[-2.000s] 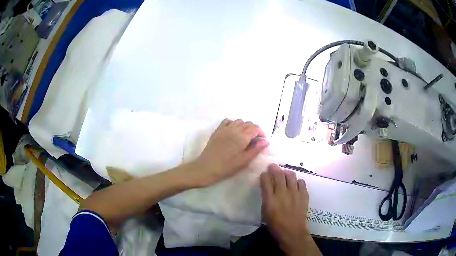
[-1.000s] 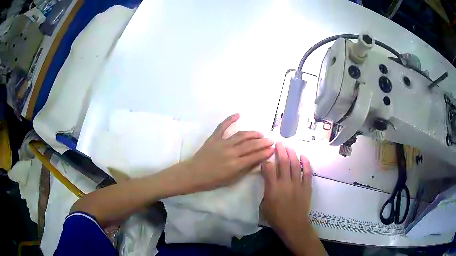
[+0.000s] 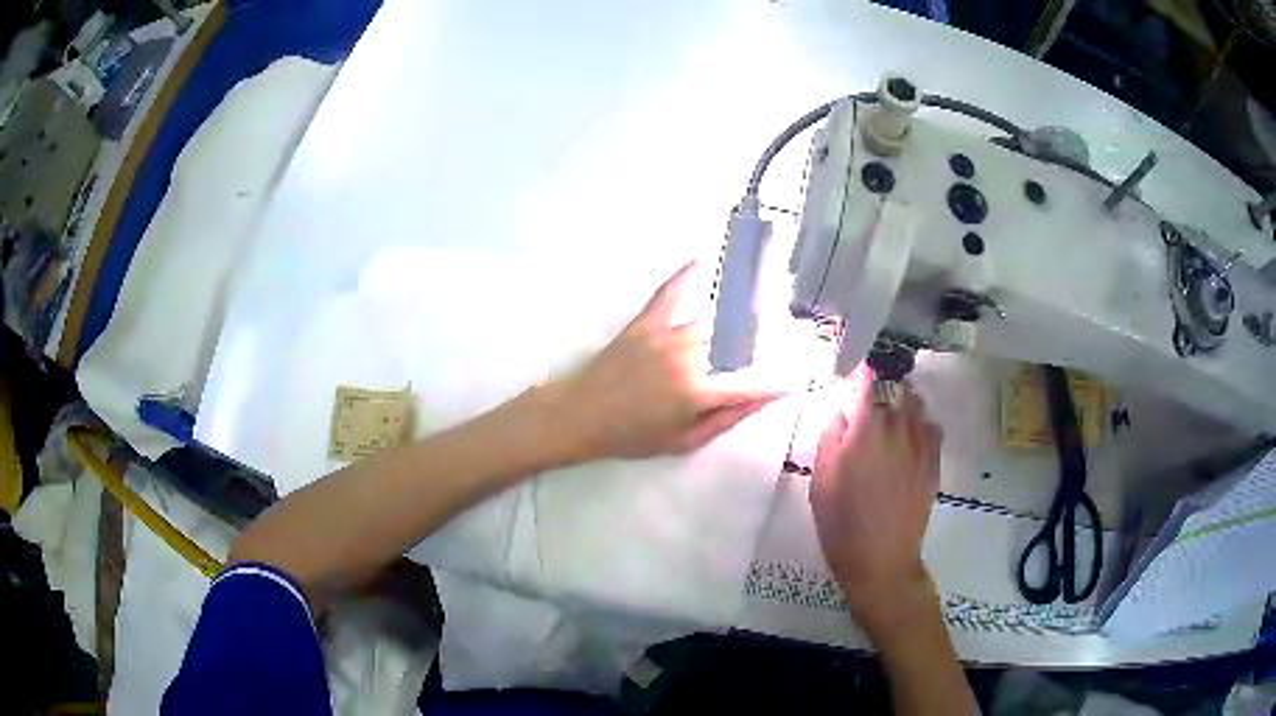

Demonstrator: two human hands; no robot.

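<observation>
White fabric (image 3: 644, 518) lies on the table under my left forearm and hangs over the front edge. My left hand (image 3: 658, 385) lies on it with the thumb spread, its fingertips reaching toward the needle area. My right hand (image 3: 875, 483) is just below the sewing machine head (image 3: 966, 210), its fingertips by the presser foot area. Glare and the machine head hide the needle and the fabric edge there. I cannot tell if the fingers pinch the cloth. A tan paper ticket (image 3: 371, 423) lies on the fabric at the left.
A grey lamp (image 3: 738, 287) hangs left of the needle. Black shears (image 3: 1066, 539) lie right of my right hand, over another tan piece (image 3: 1029, 409). A paper sheet (image 3: 1203, 539) stands at the far right. A blue-handled tool (image 3: 168, 416) and a yellow bar (image 3: 140, 504) are at the left.
Both hands and the fabric have moved right, up to the needle area under the machine head. The tan ticket at the left now shows flat and whole. The camera view has shifted somewhat.
</observation>
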